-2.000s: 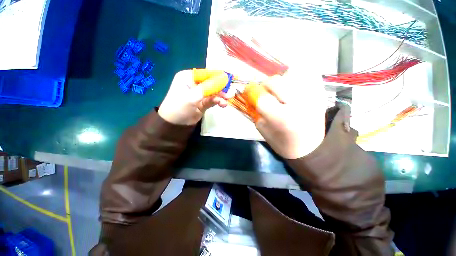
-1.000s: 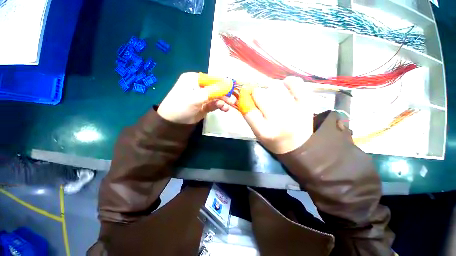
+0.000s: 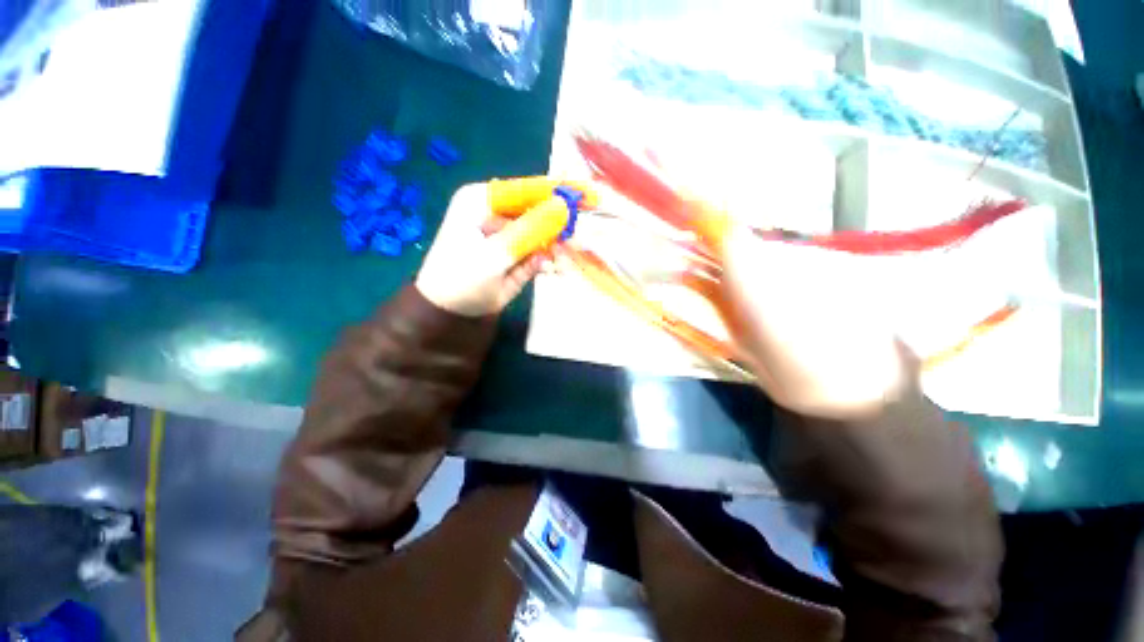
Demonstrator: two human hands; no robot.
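My left hand (image 3: 492, 241), with orange finger cots, pinches a small blue connector housing (image 3: 570, 211) at the tray's left side. Thin wires run from the housing to the right. My right hand (image 3: 797, 326) is blurred and overexposed over the middle of the tray, right of the housing; its fingertips are near the wires, and whether it holds one cannot be told. Orange wires (image 3: 646, 309) lie in the near compartment, partly under my right hand. A red wire bunch (image 3: 878, 241) lies across the middle compartments of the white divided tray (image 3: 1075, 301).
A pile of blue housings (image 3: 376, 197) lies on the green bench left of the tray. A blue bin (image 3: 107, 226) with a printed sheet (image 3: 88, 94) is at the far left. A clear plastic bag (image 3: 471, 38) lies beyond the pile. Teal-white wires (image 3: 841, 103) fill a far compartment.
My right hand has moved right and nearer to me, away from the housing. My left hand still holds the housing. The whole view has shifted slightly.
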